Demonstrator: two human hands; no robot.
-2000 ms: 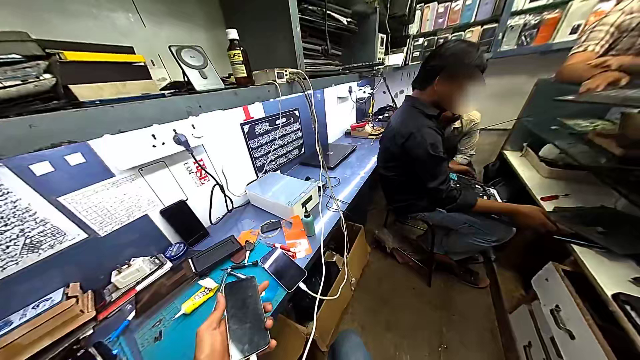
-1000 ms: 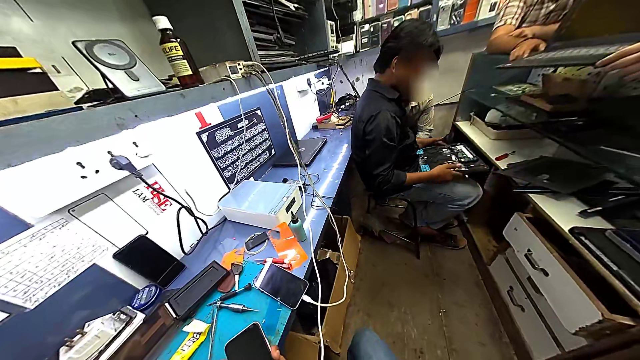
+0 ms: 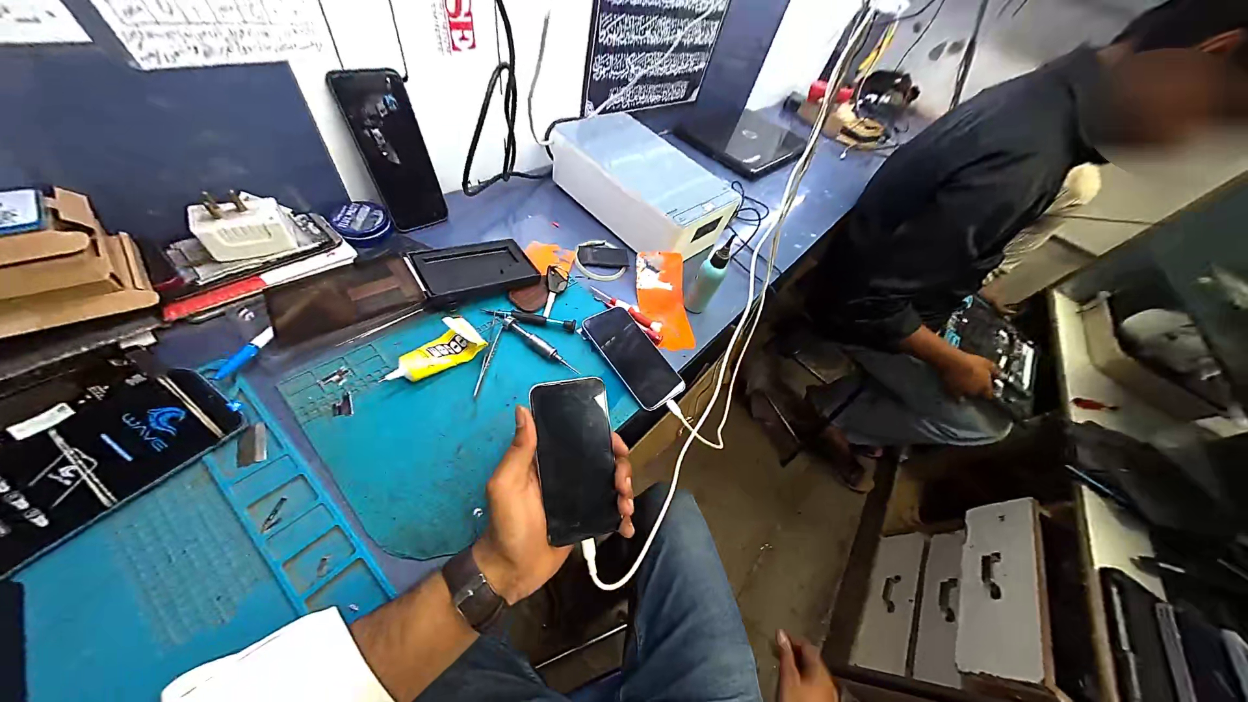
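My left hand (image 3: 531,507) is wrapped around a smartphone (image 3: 573,458) with a dark screen, a white charging cable (image 3: 624,582) plugged into its lower end. My right hand (image 3: 805,671) shows only in part at the bottom edge, right of my knee; whether it holds anything is hidden. Beyond the held phone, a second smartphone (image 3: 632,358) lies on the blue repair mat (image 3: 390,487), also with a white cable at its end. Left of it are a screwdriver (image 3: 531,338), tweezers (image 3: 487,361) and a yellow glue tube (image 3: 439,351).
Behind the mat stand a white box-shaped device (image 3: 643,180), a black tray (image 3: 473,273) and an upright smartphone (image 3: 387,146). A green bottle (image 3: 710,278) is near the bench edge. At right, a seated person (image 3: 936,224) holds an opened device (image 3: 1004,356) near white drawers (image 3: 994,585).
The view has tilted down and come closer to the bench. My right hand has come into sight at the bottom edge. The phone is still in my left hand.
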